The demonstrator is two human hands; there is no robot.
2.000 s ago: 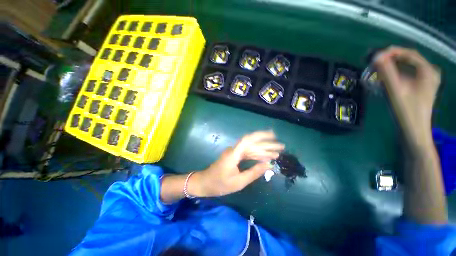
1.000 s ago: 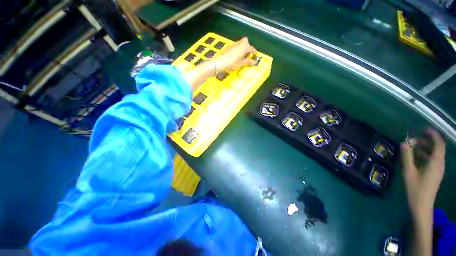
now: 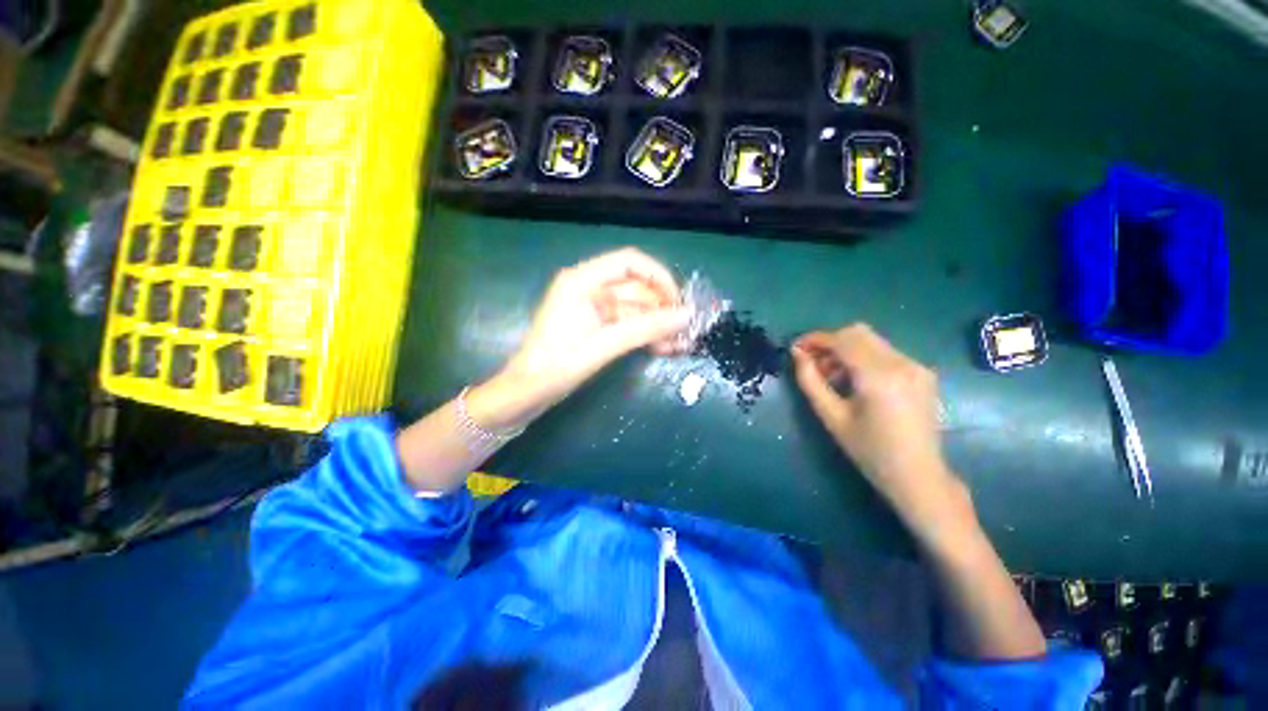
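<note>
A heap of small black pieces [image 3: 745, 356] lies on the dark green bench, with a white scrap [image 3: 691, 389] at its left. My left hand [image 3: 601, 317] is at the heap's left, thumb and fingertips together; whether it holds a small module is hidden. My right hand [image 3: 876, 403] is at the heap's right edge, fingertips pinched; a piece between them cannot be made out. The black foam tray [image 3: 668, 202] beyond holds several watch housings [image 3: 752, 160], with one far-row pocket empty. The yellow component tray [image 3: 309, 181] at left holds dark square modules [image 3: 287, 379] and has empty pockets.
A separate housing [image 3: 1014, 342] lies at right, beside the blue parts bin [image 3: 1210, 278]. Silver-white tweezers [image 3: 1128, 431] lie below the bin. Another housing [image 3: 998, 22] lies at the far right edge of view. More devices [image 3: 1112, 640] show at lower right.
My left hand has moved from the yellow tray to the heap; the tray's far row has one module fewer than two seconds ago. My right hand has come from beyond the foam tray's right end to the heap.
</note>
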